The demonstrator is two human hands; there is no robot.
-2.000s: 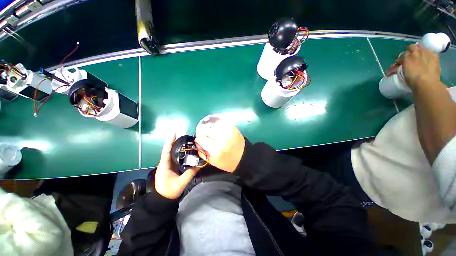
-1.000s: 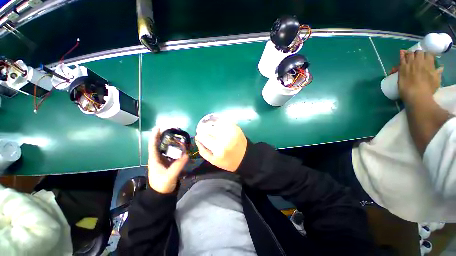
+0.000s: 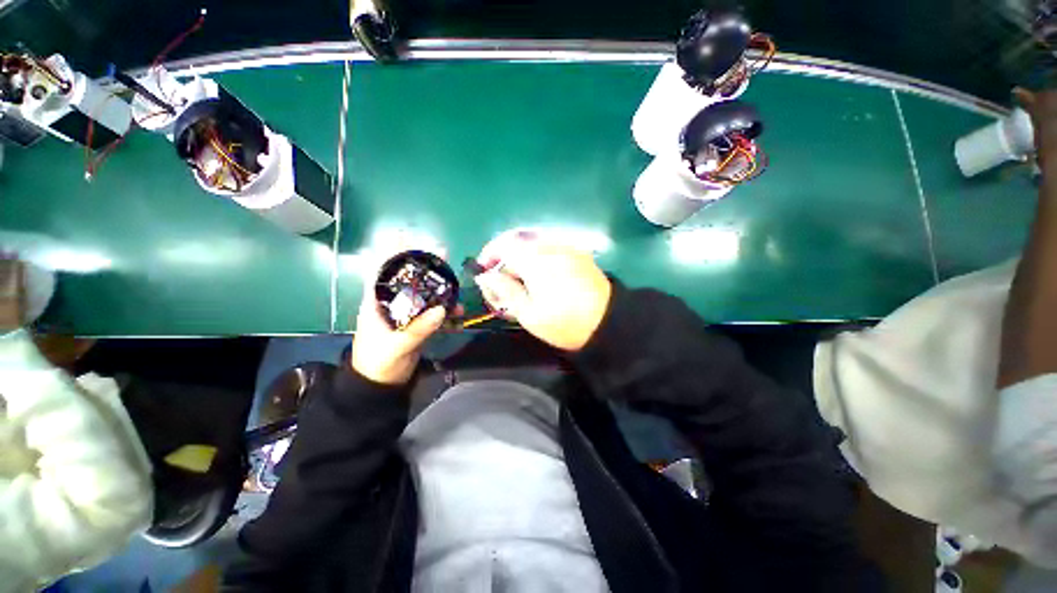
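My left hand (image 3: pixel 388 343) holds a black dome head (image 3: pixel 415 288), its open side facing up and showing a circuit board, a pale patch and wires. My right hand (image 3: pixel 556 284) is beside it on the right, fingers pinched on something small at the end of red and yellow wires (image 3: pixel 478 319). A small dark piece shows at its fingertips; the fingers mostly hide what it holds. The wires run between the head and my right hand.
Two white housings (image 3: pixel 672 197) with black heads stand at back right. A part-built unit (image 3: pixel 284 185) lies left, beside white bracket units (image 3: pixel 70 102). A neighbour's arm (image 3: pixel 1029 255) and white unit (image 3: pixel 988 148) are right; another person's sleeve (image 3: pixel 70 463) is left.
My left hand and the black head have moved up in the picture, the open side turned more upward. My right hand has opened its pose slightly. The neighbour's hand has moved towards the right edge.
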